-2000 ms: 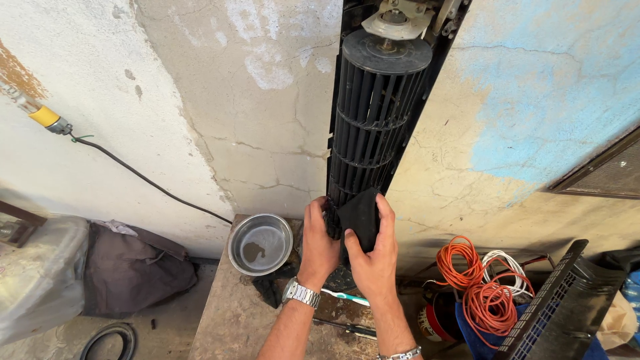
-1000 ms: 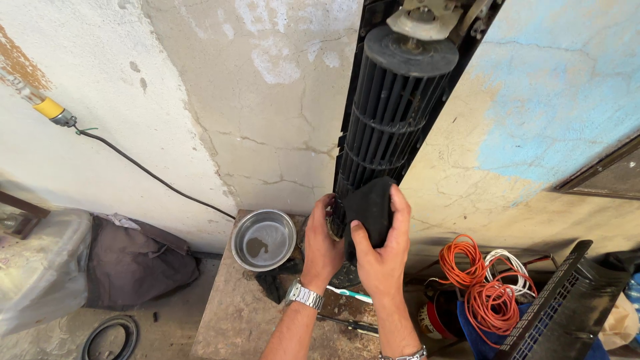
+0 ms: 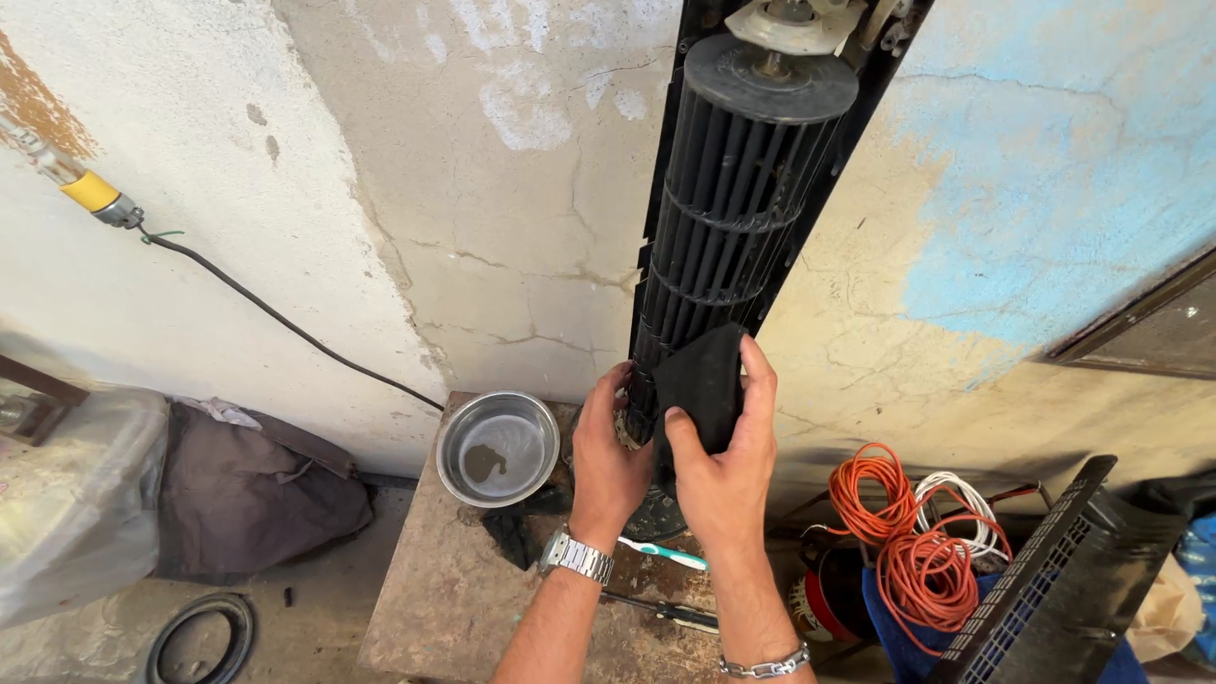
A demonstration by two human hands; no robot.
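Note:
A tower fan's black cylindrical blower wheel [image 3: 731, 190] stands upright in its open black housing, a metal bracket [image 3: 793, 24] at its top. My right hand [image 3: 727, 465] holds a black cloth [image 3: 703, 389] against the lower part of the wheel, thumb on the cloth's face. Around the wheel's lower left side curls my left hand [image 3: 608, 456], its fingertips partly hidden behind the fan; whether it grips the wheel or the housing edge is unclear. A metal bowl [image 3: 499, 446] with a little dark liquid sits left of my hands. Beneath them lies a white and teal toothbrush [image 3: 665, 553].
The fan stands on a worn wooden table [image 3: 427, 589], with a screwdriver [image 3: 665, 613] and a dark rag [image 3: 513, 537] on it. Coiled orange cords [image 3: 926, 579] and a black fan grille cover [image 3: 1054, 589] are at right. Behind is a cracked wall [image 3: 494, 266]; a dark bag [image 3: 252, 494] lies left.
The black cloth in my right hand has tilted against the wheel and changed shape. Both hands remain around the fan's lower part. The view has shifted slightly.

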